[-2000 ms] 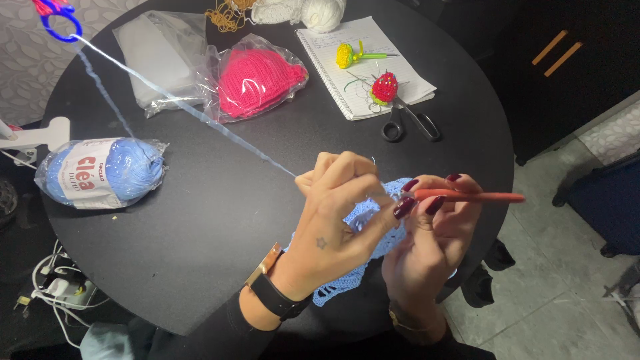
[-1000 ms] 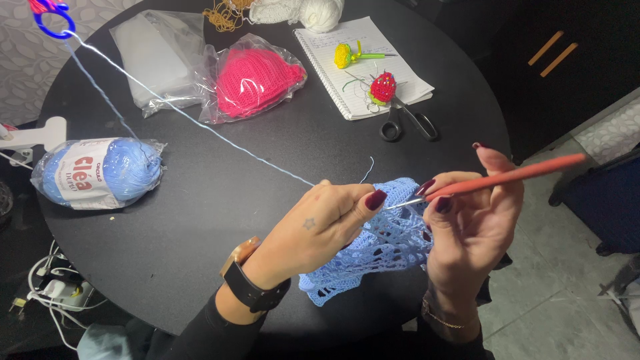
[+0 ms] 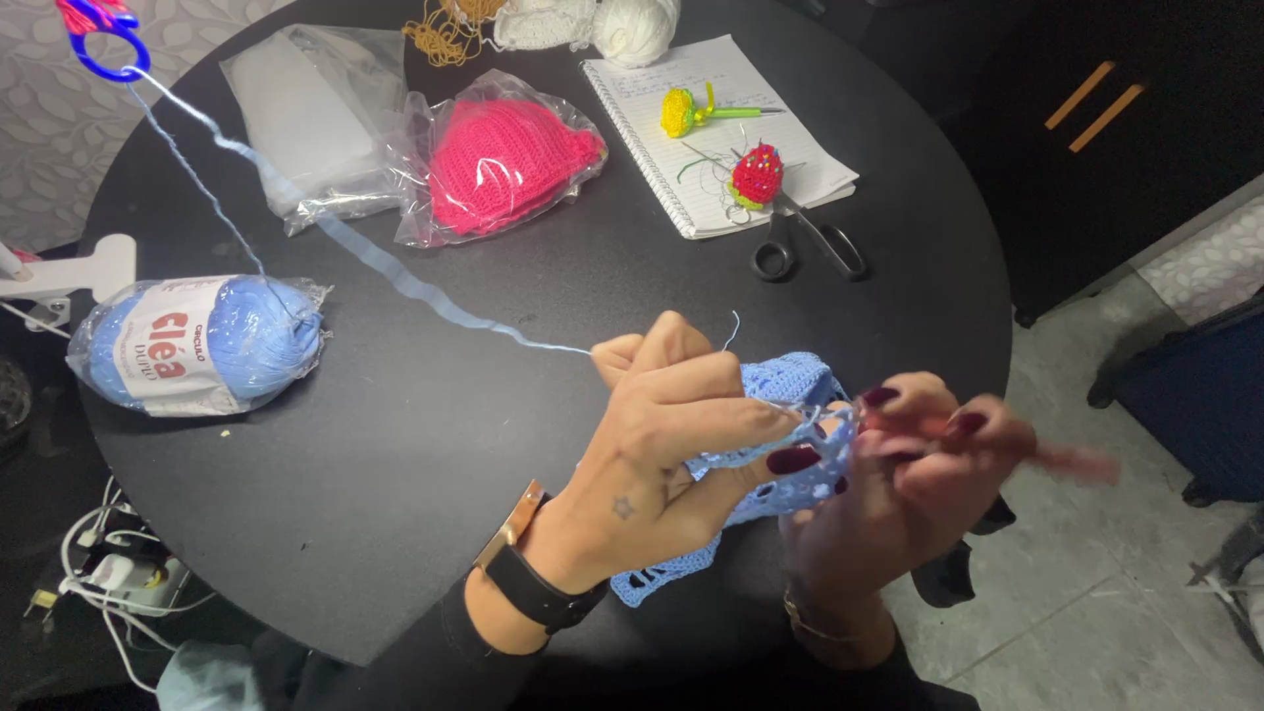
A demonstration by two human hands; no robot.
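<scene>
Blue openwork crochet fabric (image 3: 790, 380) hangs between my hands, its lower corner over the front of the table. My left hand (image 3: 662, 444) pinches its upper edge between thumb and fingers, with the blue working yarn (image 3: 434, 301) running into the curled fingers. Motion blurs my right hand (image 3: 908, 474), which grips the red handle of a crochet hook (image 3: 1071, 459) close against the fabric's edge. The hook's tip cannot be made out. From a wrapped ball of blue yarn (image 3: 252, 341) at the left, the strand rises through a blue ring (image 3: 109, 49) and comes down to my left hand.
On the round black table (image 3: 395, 523) lie a bagged pink crochet piece (image 3: 504, 168), a clear plastic bag (image 3: 316, 118), a spiral notebook (image 3: 642, 128), black scissors (image 3: 825, 242), a red crocheted strawberry with pins (image 3: 758, 176) and white yarn (image 3: 637, 25). Cables (image 3: 99, 583) are at lower left.
The hook handle, raised toward the upper right one second ago, now slopes down to the right. My right hand has turned with it, and my left hand's fingers are more raised and curled.
</scene>
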